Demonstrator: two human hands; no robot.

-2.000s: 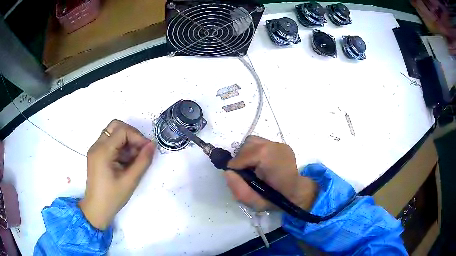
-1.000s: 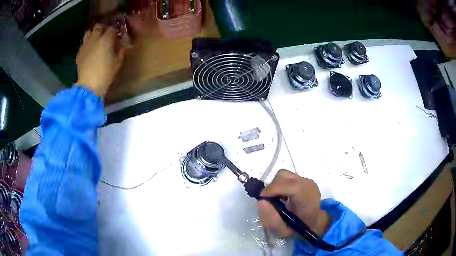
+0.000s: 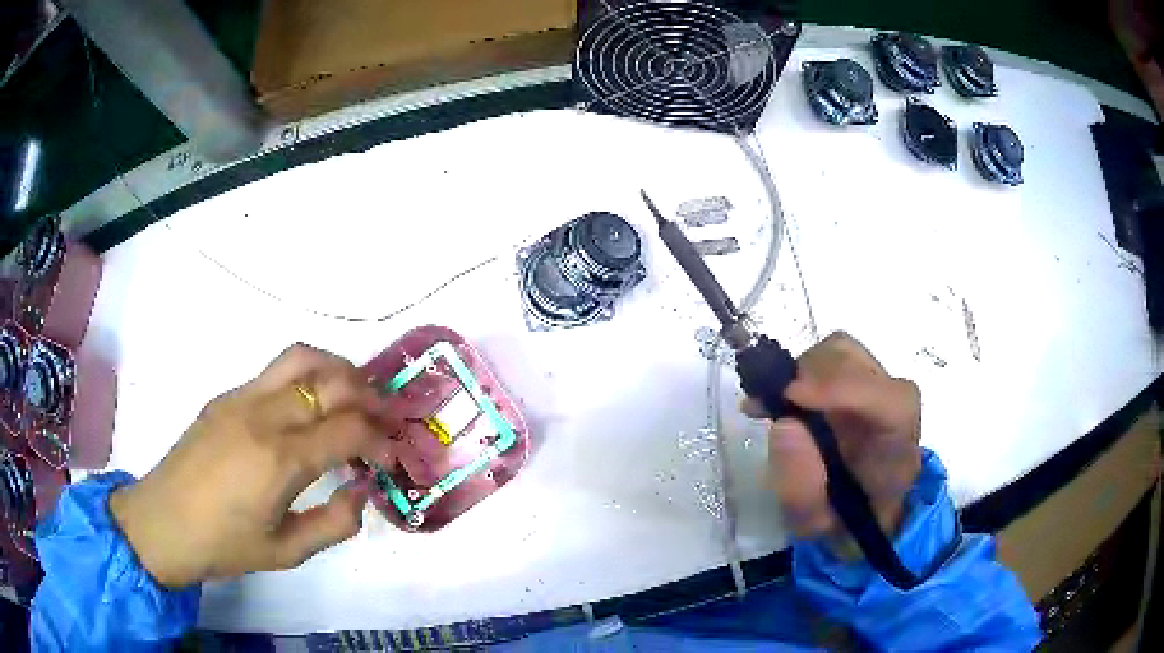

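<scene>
A pink speaker housing (image 3: 513,449) sits open side up on the white sheet, with a green square frame (image 3: 486,383) inside and a small white-and-yellow module at its bottom. My left hand (image 3: 262,466) is at its left side, fingers bent over the rim; whether they pinch anything is hard to tell. My right hand (image 3: 849,440) holds the soldering iron (image 3: 766,370), its tip raised up and left, touching nothing visible. Two overlapping speaker drivers (image 3: 585,265) lie behind the housing. A thin solder wire (image 3: 378,319) curves to their left.
A fume fan (image 3: 677,64) stands behind, with a clear tube (image 3: 775,217) running toward the bench edge. Small metal strips (image 3: 706,212) lie below it. Several spare drivers (image 3: 904,64) sit upper right. Pink units with drivers (image 3: 49,376) stand far left. A cardboard box (image 3: 409,45) is behind.
My left hand has come back from the cardboard box to the front left, where the pink housing now sits. My right hand has drawn the iron away from the drivers. The view has shifted.
</scene>
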